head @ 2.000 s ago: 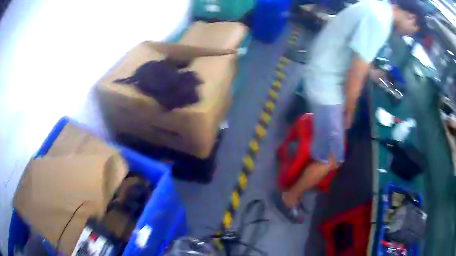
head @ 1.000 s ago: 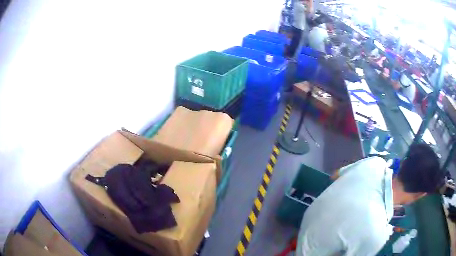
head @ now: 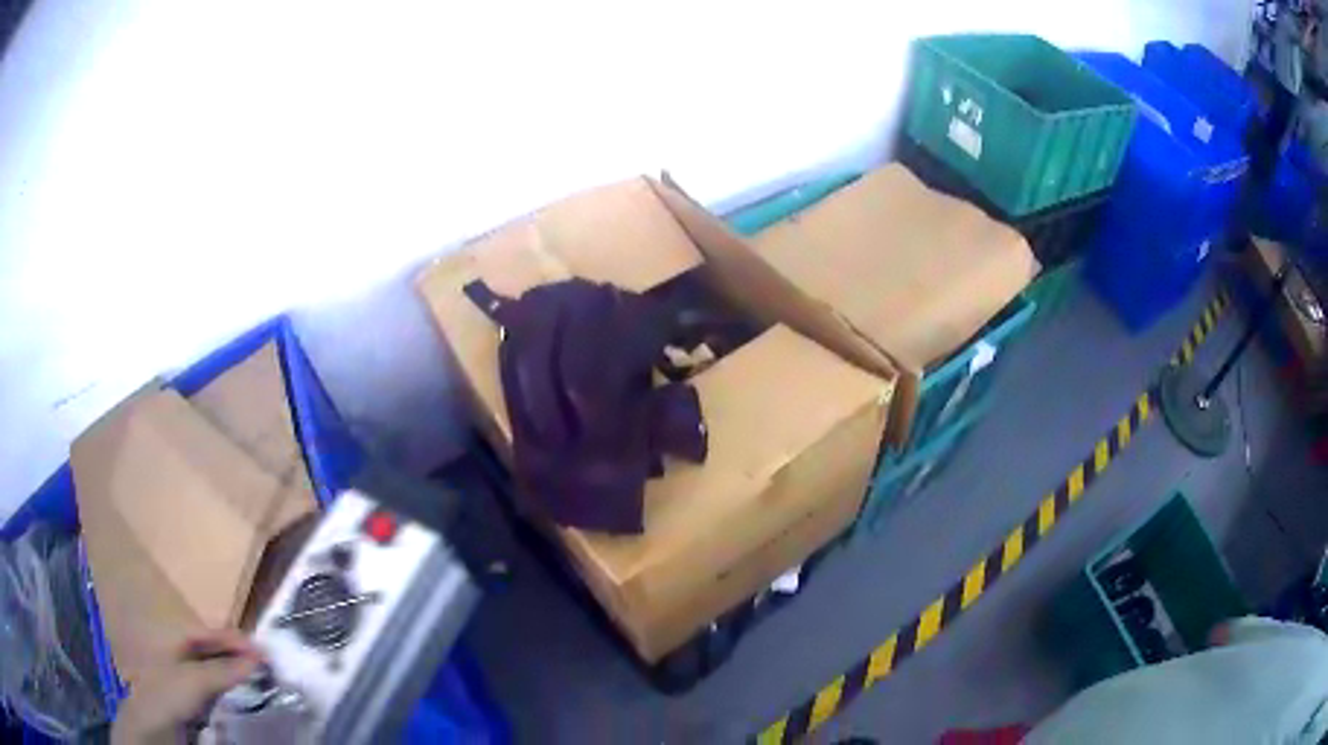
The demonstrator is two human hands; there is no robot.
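Observation:
A silver-white metal power unit with a round fan grille, a red switch and a black end is held up at the lower left. My left hand is at its left side, fingers against the casing, with crumpled clear plastic under them. My right hand is not in view. A large open cardboard box stands ahead with a dark garment-like cloth draped over its flaps.
A blue crate holding cardboard is at the left, behind the unit. A green crate and blue crates stand beyond the box. Yellow-black tape crosses the floor. A person's shirt and a green bin are lower right.
The view has turned left. The power unit and my left hand have come into view. The person and the floor tape now sit further right and lower.

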